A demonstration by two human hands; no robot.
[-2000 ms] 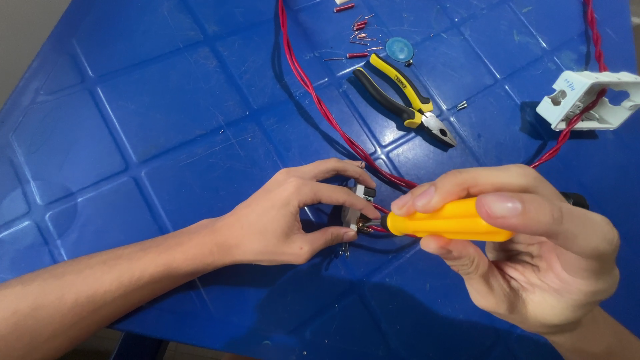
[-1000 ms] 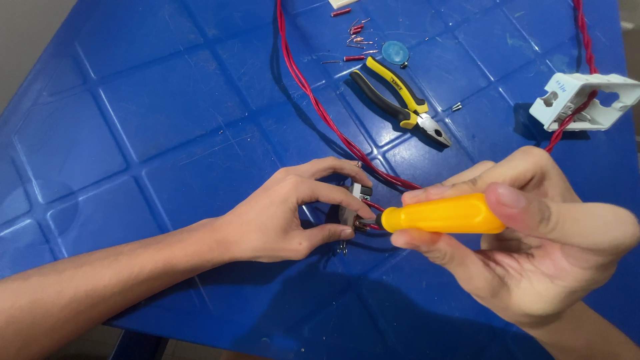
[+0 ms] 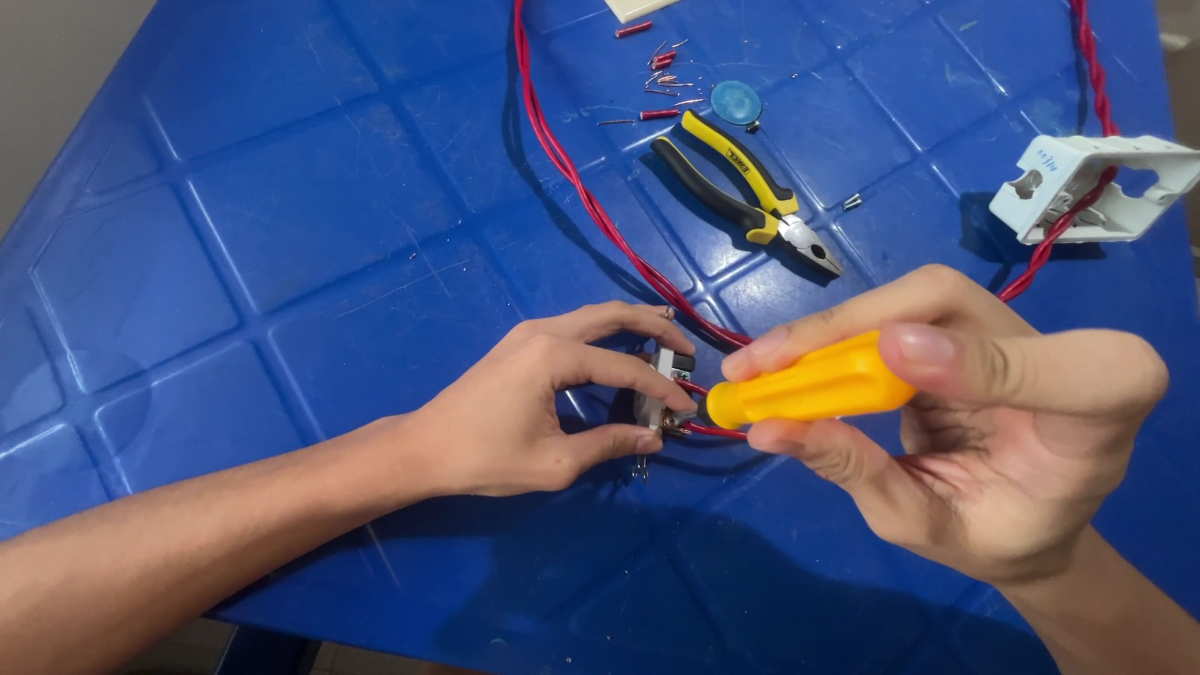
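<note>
My left hand [image 3: 553, 403] grips a small white electrical fitting [image 3: 653, 398] with metal terminals, thumb below and fingers above, near the middle of the view. Red insulated wires [image 3: 717, 431] run into its right side. In my right hand [image 3: 984, 422], thumb and fingers hold the yellow handle of a screwdriver [image 3: 811, 384], whose front end points left at the terminals. Its tip is hidden behind the handle and my left fingers. The twisted red wires [image 3: 600, 211] loop up and away, and another stretch passes through a white plastic mounting box [image 3: 1031, 192] at the right.
On the blue plastic table [image 3: 328, 225] lie combination pliers [image 3: 750, 192] with yellow and black handles, a small screw [image 3: 851, 202], a translucent blue disc [image 3: 736, 102] and several red wire offcuts [image 3: 633, 30]. A cream-coloured piece [image 3: 639, 7] shows at the top edge.
My right hand has turned about the yellow screwdriver handle, with its thumb now lying across the handle's rear part. My left hand keeps its grip on the fitting.
</note>
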